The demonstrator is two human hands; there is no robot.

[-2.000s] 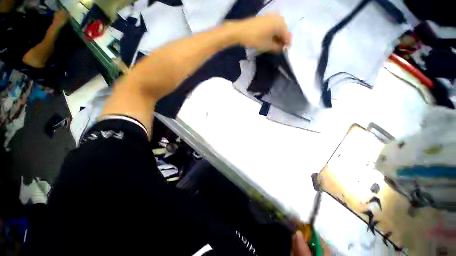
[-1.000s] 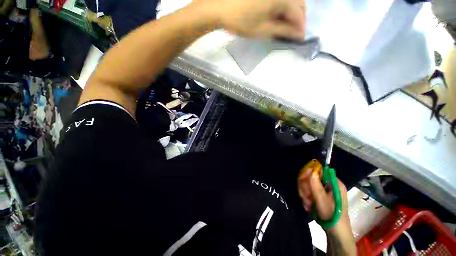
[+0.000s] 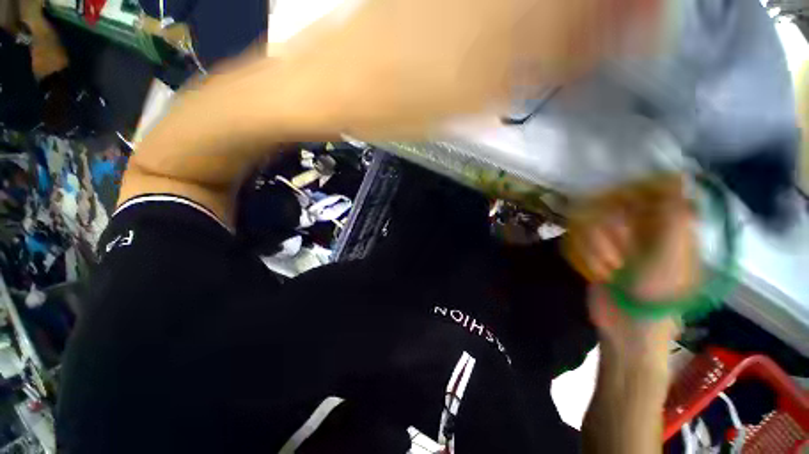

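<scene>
My left hand (image 3: 612,35) is a blur at the top, at the pale grey-white cloth (image 3: 727,80); its fingers cannot be made out. My right hand (image 3: 643,244) is blurred too, just below the cloth, and holds the scissors by the green handle loop (image 3: 723,284) and the orange-yellow one. The blades are not clearly visible. A dark part of the cloth (image 3: 767,182) hangs at the right, over the table's edge area.
The pale table edge (image 3: 776,293) runs down to the right. A red plastic basket (image 3: 710,390) with dark and white pieces is at lower right. A dark crate (image 3: 362,208) with scraps is under the table. Another person's arm (image 3: 44,49) shows at upper left.
My right hand has moved up and right with the scissors, towards the cloth. My left hand has moved right and appears larger. The cloth has shifted and now covers more at the upper right.
</scene>
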